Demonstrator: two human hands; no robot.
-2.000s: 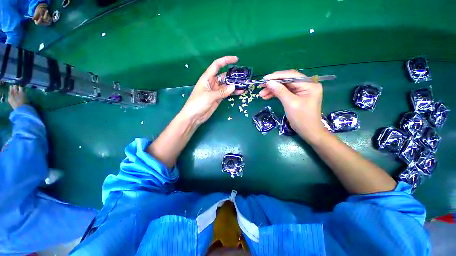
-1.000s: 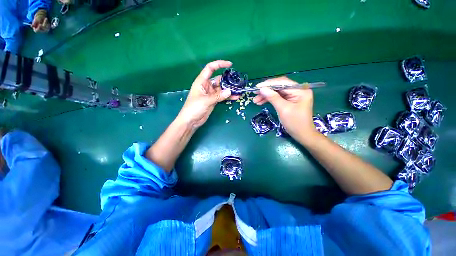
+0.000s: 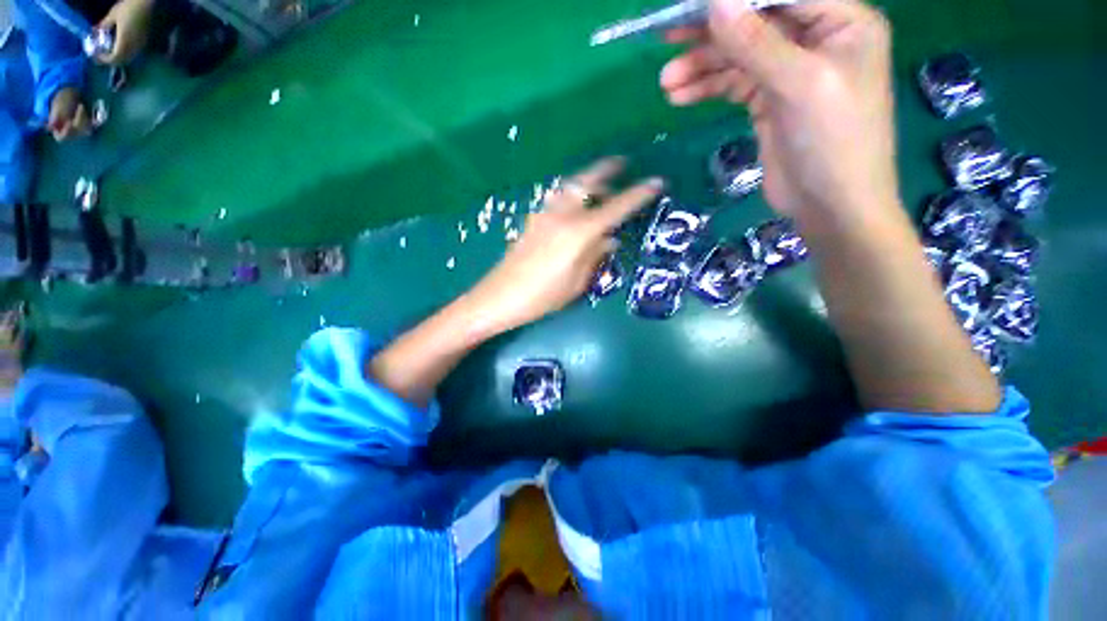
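Observation:
My left hand [image 3: 561, 249] is low over the dark-green mat with its fingers spread, blurred, beside several dark, shiny square units. One unit [image 3: 670, 228] lies just right of its fingertips; another partly hidden one [image 3: 605, 281] is right under the hand's edge. My right hand [image 3: 807, 91] is raised at the top right and holds slim silver tweezers [image 3: 656, 22], pointing left and cut by the top edge. Tiny pale pieces [image 3: 488, 216] lie scattered left of my left fingers. A single unit [image 3: 538, 385] lies nearer my body.
A pile of units [image 3: 971, 231] lies at the right. A dark-banded metal arm [image 3: 158, 252] reaches in from the left. A bright green strip [image 3: 401, 134] runs across the far side. Other people's blue sleeves and hands [image 3: 67, 115] show at the left.
My left hand has let go of the unit it held and moved right and down towards the loose units. My right hand has lifted away up and right with the tweezers.

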